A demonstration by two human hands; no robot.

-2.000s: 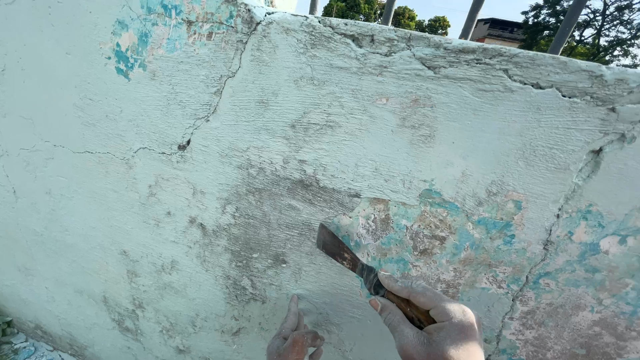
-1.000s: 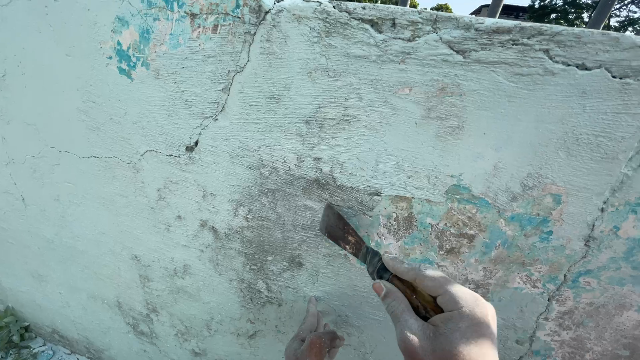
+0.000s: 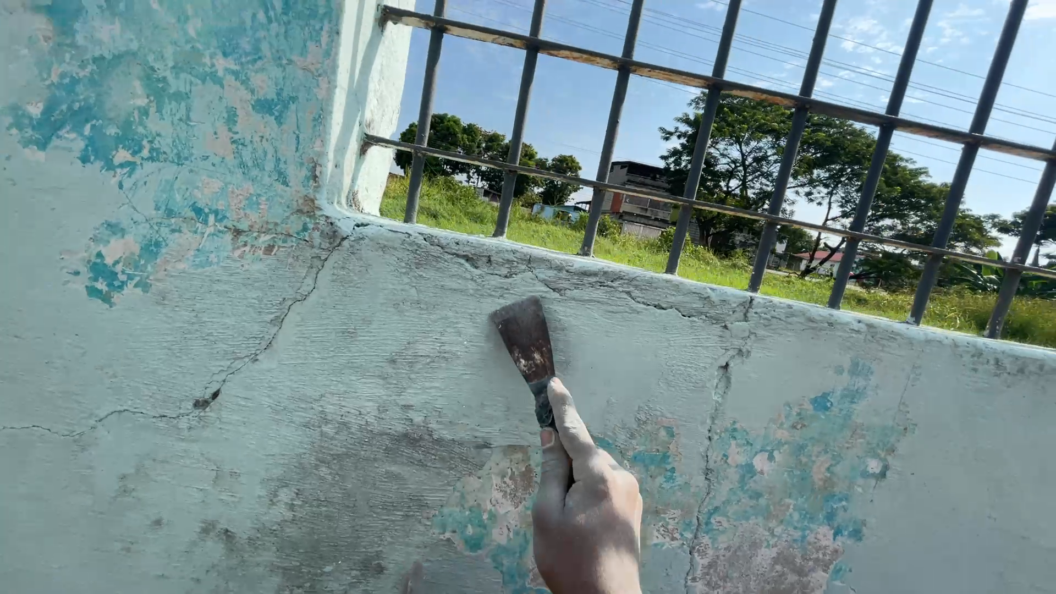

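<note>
My right hand (image 3: 587,503) grips a putty knife (image 3: 526,340), its index finger stretched along the neck and most of the handle hidden in the hand. The worn metal blade points up at the pale green painted wall (image 3: 396,330), a little below the top edge; whether it touches cannot be told. Only a blurred fingertip of my left hand (image 3: 413,576) shows at the bottom edge, left of the right hand. Below and right of the blade, flaked paint shows blue and bare patches (image 3: 792,462). Dark grime (image 3: 371,487) marks the wall to the left.
Metal window bars (image 3: 701,153) rise from the wall's top ledge (image 3: 660,276), with grass and trees beyond. Cracks run down the wall at left (image 3: 276,330) and right (image 3: 714,412). A pale pillar edge (image 3: 367,99) stands left of the bars.
My right hand has raised the putty knife from beside the grimy patch towards the wall's top. My left hand has mostly left the view. The view has tilted upward.
</note>
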